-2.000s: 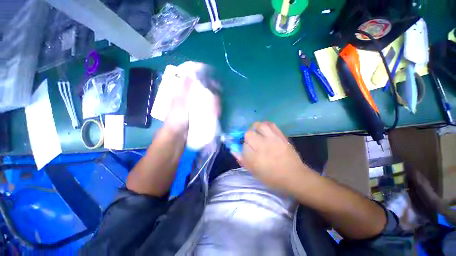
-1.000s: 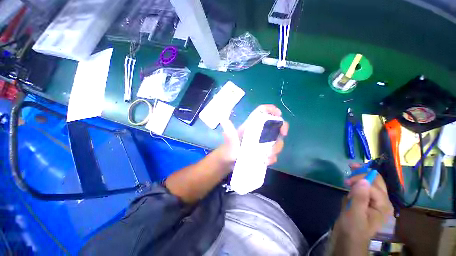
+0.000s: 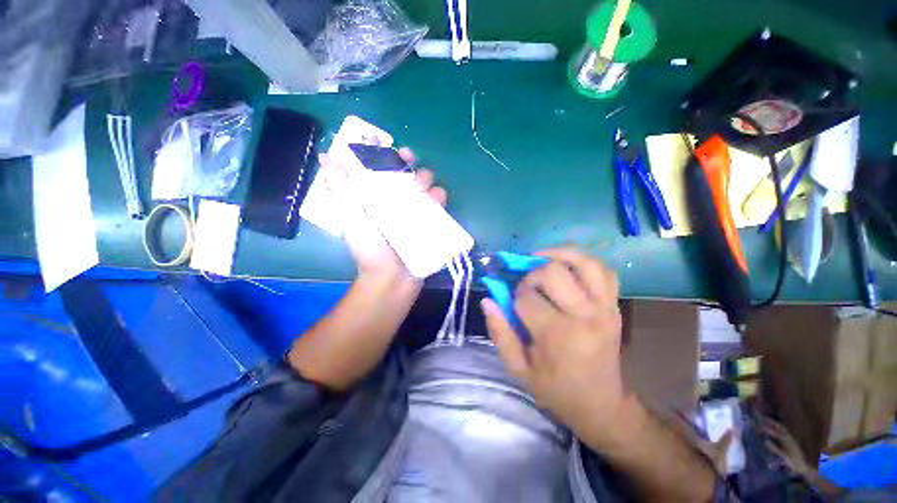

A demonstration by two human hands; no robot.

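My left hand (image 3: 372, 236) holds a white power bank (image 3: 408, 214) from below, tilted, its dark display window toward the upper left. Several thin white leads (image 3: 458, 295) hang from its lower right end. My right hand (image 3: 566, 334) is shut on light-blue flush cutters (image 3: 507, 285). Their small dark jaws point left, close to the lead end of the case; I cannot tell if they touch it. A second white case (image 3: 323, 204) lies partly hidden behind my left hand, beside a black smartphone (image 3: 279, 174).
On the green bench (image 3: 531, 187) are a tape roll (image 3: 169, 236), clear bags (image 3: 369, 44), a green-rimmed spool (image 3: 622, 49), darker blue cutters (image 3: 641, 187), an orange-and-black tool (image 3: 723, 211) with a cord and a black fan (image 3: 772, 93). Another person's hand (image 3: 726, 447) shows at lower right.
The view has swung right. The power bank has turned, its leads now showing at the lower right. My right hand has brought the light-blue cutters close to the lead end.
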